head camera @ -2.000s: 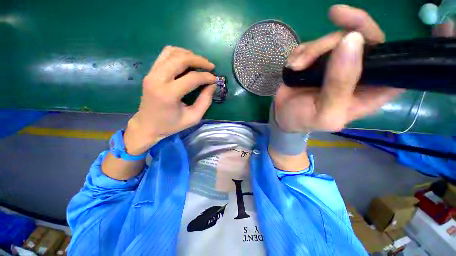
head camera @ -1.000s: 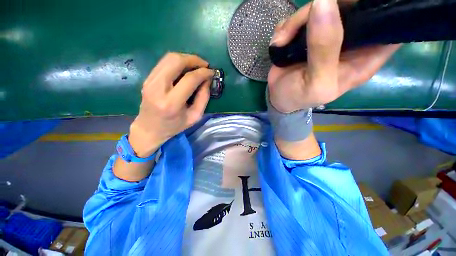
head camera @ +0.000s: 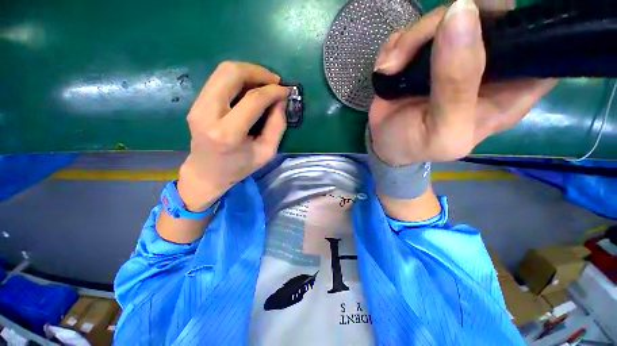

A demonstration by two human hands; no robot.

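Observation:
My left hand, with a blue band at the wrist, pinches a small black module with silvery details at the fingertips, at the green bench near its front edge. My right hand, with a grey wristband, is closed around a thick black electric screwdriver that runs out of the picture at the upper right. Its rounded front end lies over the right part of the grey screw dish. The dish has a dotted surface and is cut off by the top edge. No screw can be made out at the driver's tip.
The green bench spans the top, with small dark specks at the left. A thin white wire lies at the far right. A black cable passes below the bench edge at the right. Cardboard boxes and a blue bin stand on the floor.
Since two seconds ago the dish sits higher in the picture, as do the driver's end and the bench's front edge. Both hands keep their grips; the driver's end still lies over the dish's right side.

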